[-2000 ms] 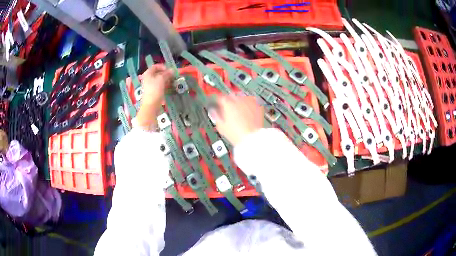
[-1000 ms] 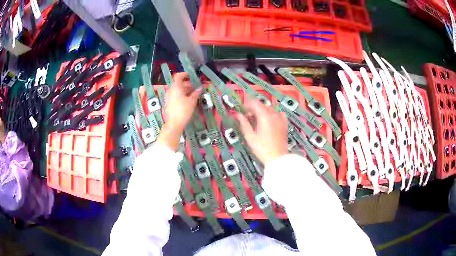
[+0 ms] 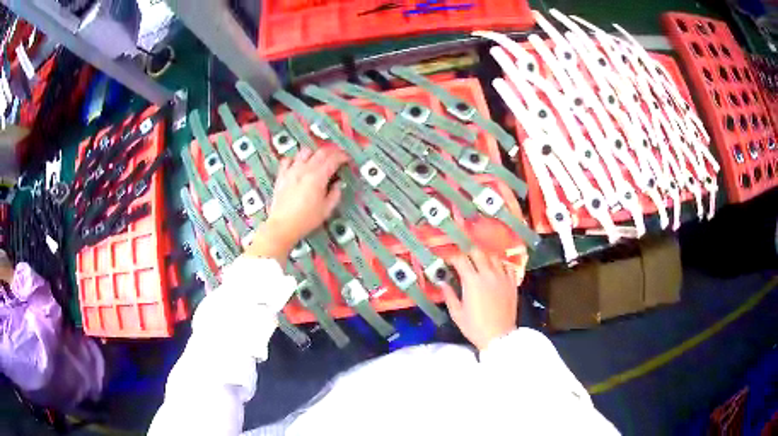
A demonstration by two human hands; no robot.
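Note:
Green-strap watches (image 3: 420,170) lie slanted in rows across a red-orange compartment tray (image 3: 499,234) in front of me. My left hand (image 3: 299,200), bare with a white sleeve, is over the middle-left watches, fingers bent at the straps; whether it grips one I cannot tell. My right hand (image 3: 484,294) is at the tray's front right edge, fingers spread beside a watch case (image 3: 439,272), and I see nothing held in it.
White-strap watches (image 3: 601,145) cover a tray to the right, with a tray of dark cases (image 3: 734,111) beyond. Black-strap watches (image 3: 115,183) lie at left. A person's pink sleeve (image 3: 38,328) is far left. Cardboard boxes (image 3: 614,285) stand under the bench. A metal upright (image 3: 226,43) rises behind.
My right hand has moved from above the middle-right watches down to the tray's front edge. My left hand has come down lower among the watches. The camera view has shifted.

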